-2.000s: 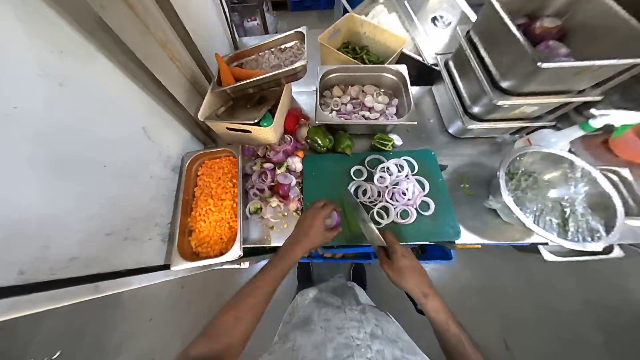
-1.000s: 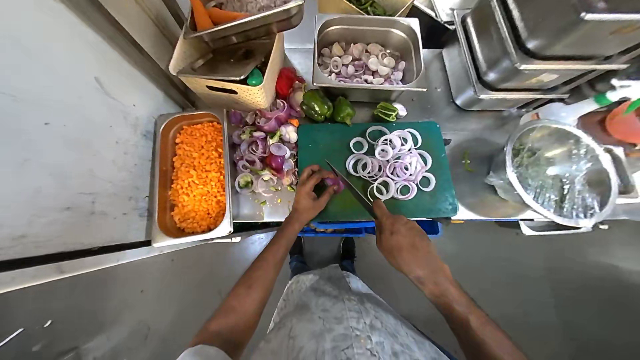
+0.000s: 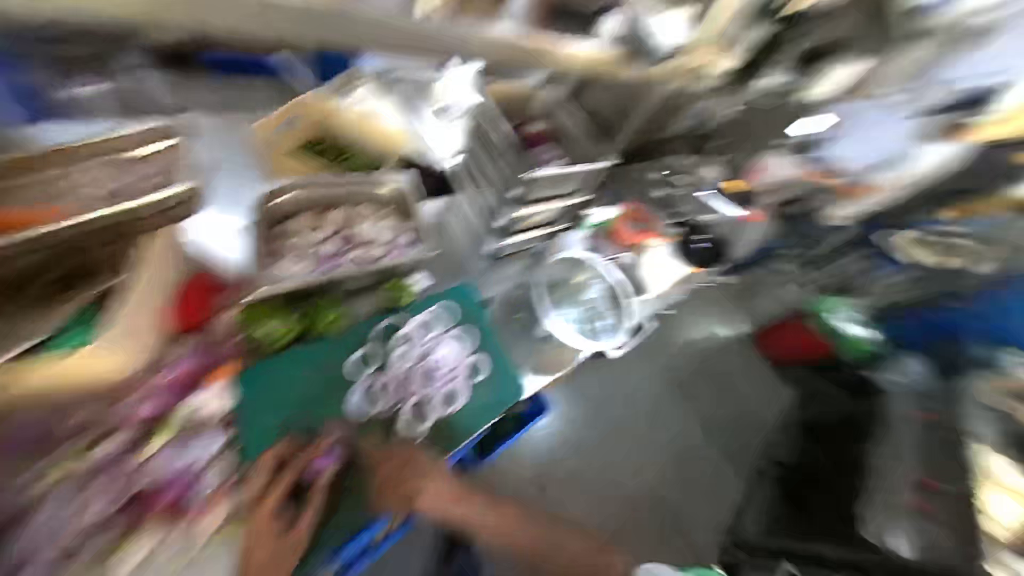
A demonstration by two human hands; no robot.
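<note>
The view is strongly blurred. My left hand (image 3: pixel 284 496) is at the lower left edge of the green cutting board (image 3: pixel 296 384), its fingers around a purple onion piece (image 3: pixel 326 460). Close to its right is my right hand (image 3: pixel 400 476), curled; the knife seen in it earlier cannot be made out in the blur. Sliced onion rings (image 3: pixel 424 364) lie piled on the right part of the board. Onion pieces and peel (image 3: pixel 168 448) are heaped left of the board. Green bell peppers (image 3: pixel 296 320) sit along its far edge.
Behind the peppers stands a metal pan of cut onions (image 3: pixel 344 236). A beige crate (image 3: pixel 104 344) is at the left. Beyond the board are a round clear-covered container (image 3: pixel 584 300) and stacked metal pans (image 3: pixel 552 200). A blue crate (image 3: pixel 500 428) shows below the counter edge.
The view has swung far to the right. The left hand still has the onion piece; the knife, plain in the earlier frames, is lost in blur.
</note>
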